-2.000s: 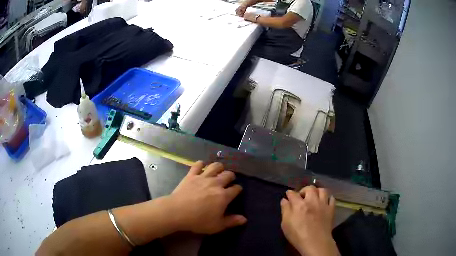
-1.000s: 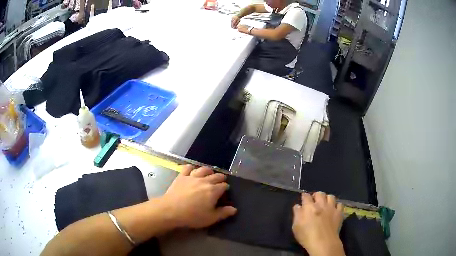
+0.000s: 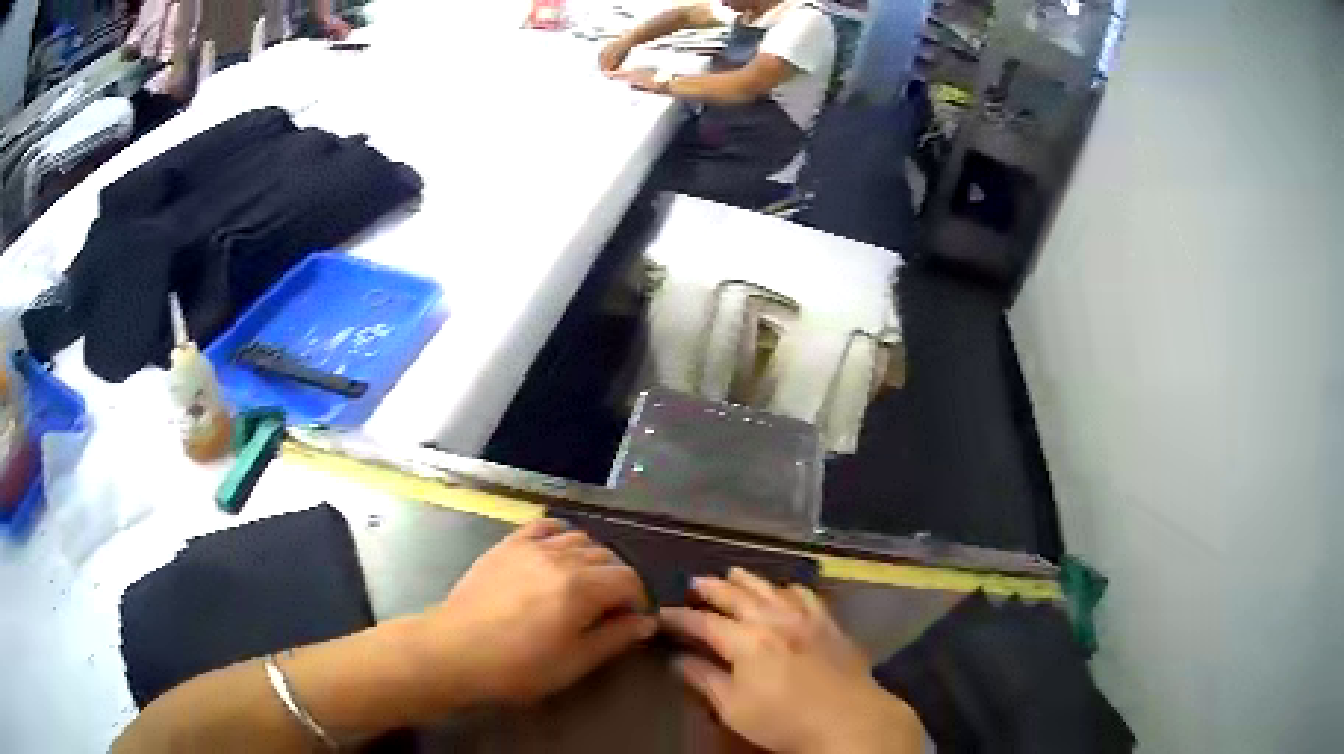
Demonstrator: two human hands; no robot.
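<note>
A black fabric piece lies along the yellow strip on the grey press bed; it shows as a narrow dark band beyond my fingers. My left hand, bare, has curled fingers on its near edge at the left. My right hand, bare, has fingertips on its near edge at the right. The hands meet near the middle; the fabric under them is hidden. The pressing bar shows only as a thin edge beyond the strip. Its green ends stand at both sides.
A black pile lies by my left forearm, black pieces at the right. Beyond are a metal plate, a blue tray with a dark tool, a squeeze bottle and a black fabric heap. A person works at the white table.
The silver bar, broad and flat two seconds ago, now shows only as a thin edge. My right hand has moved left to meet my left hand. The fabric shows as a narrower band. The view has shifted.
</note>
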